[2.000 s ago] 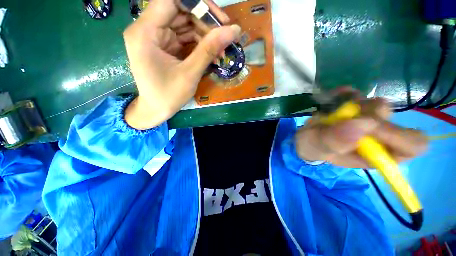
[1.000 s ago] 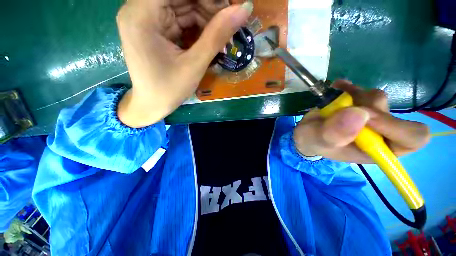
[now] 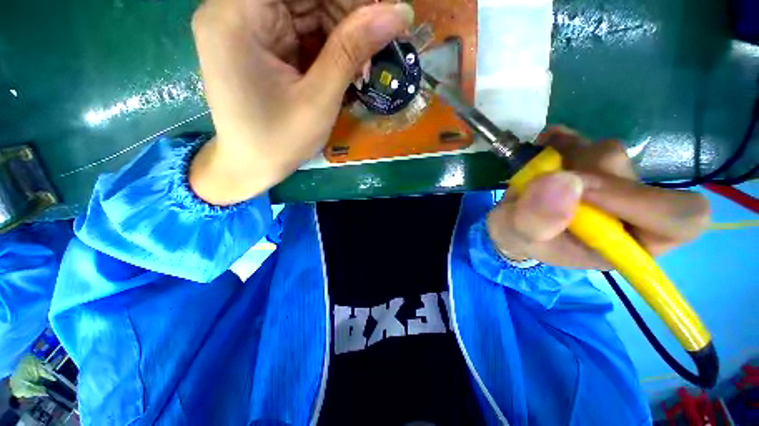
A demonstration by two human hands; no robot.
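A round black circuit board [image 3: 388,81] sits in the round seat of the orange-brown fixture [image 3: 366,143]. My right hand [image 3: 582,204] holds the soldering iron [image 3: 620,245] by its yellow handle like a pen. The iron's metal tip is at the board's right edge; I cannot tell if it touches. My left hand [image 3: 283,91] is over the fixture's left side, cut off by the top edge. Its thumb is bent towards the board, with a thin tweezers tip [image 3: 399,52] below it; the rest of the tweezers is hidden or out of frame.
The white pad [image 3: 514,75] lies under the fixture. Thin solder wire [image 3: 133,148] runs across the green bench [image 3: 108,50] from a metal-framed stand [image 3: 25,185] at the left edge to behind my left hand. Black cables [image 3: 732,154] and part of a dark blue box [image 3: 745,18] are at the right.
The iron has come in from the right, and its tip has moved from over the fixture's slot to the board's edge. The tweezers, clear earlier, are now mostly out of sight.
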